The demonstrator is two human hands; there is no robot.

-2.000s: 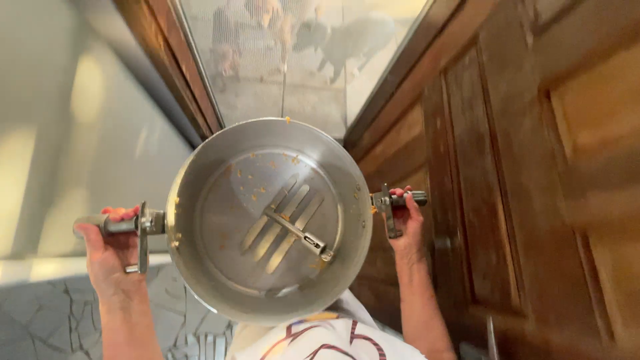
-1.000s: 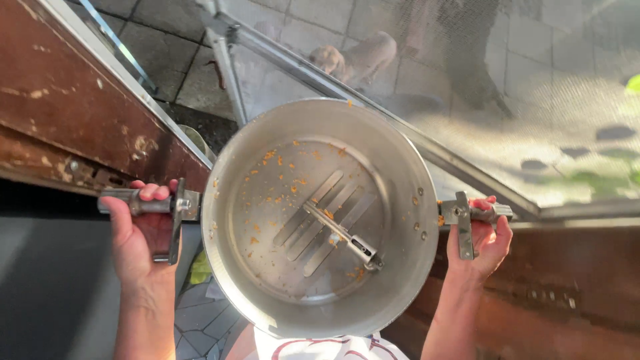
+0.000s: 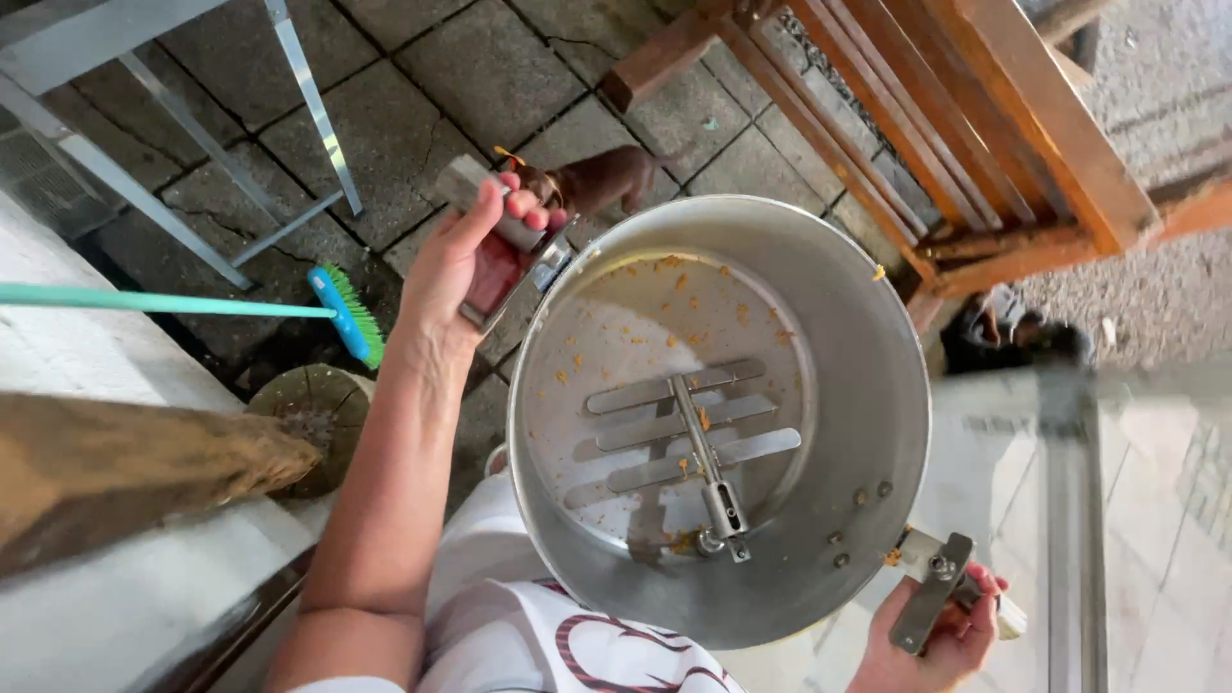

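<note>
A large round metal pot (image 3: 866, 385) is held before my body, its open top facing me. My left hand (image 3: 481, 250) is closed around the metal handle at its upper left; my right hand (image 3: 938, 621) grips the opposite handle at the lower right. Each handle carries a flat metal bracket. Inside lies a metal tool with several flat parallel blades (image 3: 707, 443) joined to a rod. Orange-yellow food bits cling to the bottom and wall, with a few on the rim.
A brown dog (image 3: 606, 180) stands on the paving beyond the pot. Wooden slatted furniture (image 3: 962, 144) is at upper right, a glass door's frame (image 3: 1073, 549) at lower right. A green broom (image 3: 346, 316), metal legs (image 3: 313, 106) and a wooden post (image 3: 144, 472) are at left.
The view has moved from the doorway to the paved area outside. The pot is now tilted sideways, with my left hand higher than my right. Both hands have kept hold of the handles.
</note>
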